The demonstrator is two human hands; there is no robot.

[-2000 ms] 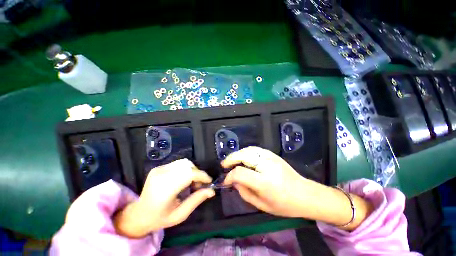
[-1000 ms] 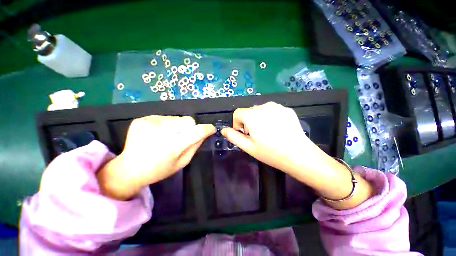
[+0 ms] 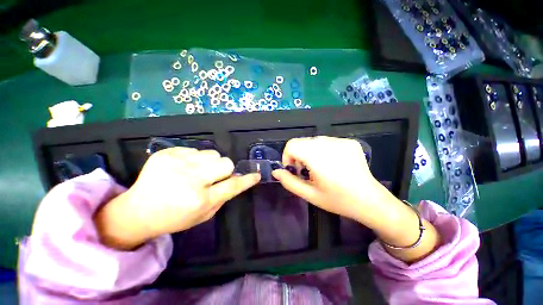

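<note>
Both hands hold a small clear strip with dark rings (image 3: 267, 169) between them. My left hand (image 3: 181, 189) pinches its left end between thumb and finger. My right hand (image 3: 333, 176) pinches its right end, with dark rings showing at its fingers. The strip is over the camera end of a dark phone back cover (image 3: 280, 217) in the third compartment of the black foam tray (image 3: 238, 122). Whether the strip touches the cover, I cannot tell. Other covers lie in the remaining compartments, partly hidden by my hands and sleeves.
Loose gold, white and blue rings (image 3: 217, 89) lie on clear plastic behind the tray. A white bottle (image 3: 70, 59) and a small white wipe (image 3: 66, 113) are at the left. Ring strips (image 3: 443, 137), a bagged sheet (image 3: 431, 36) and another foam tray (image 3: 497, 174) are at the right.
From over the third cover's lower part, my hands have moved up to its camera end. Since the last earlier frame they are slightly farther apart, and the clear strip shows stretched between them.
</note>
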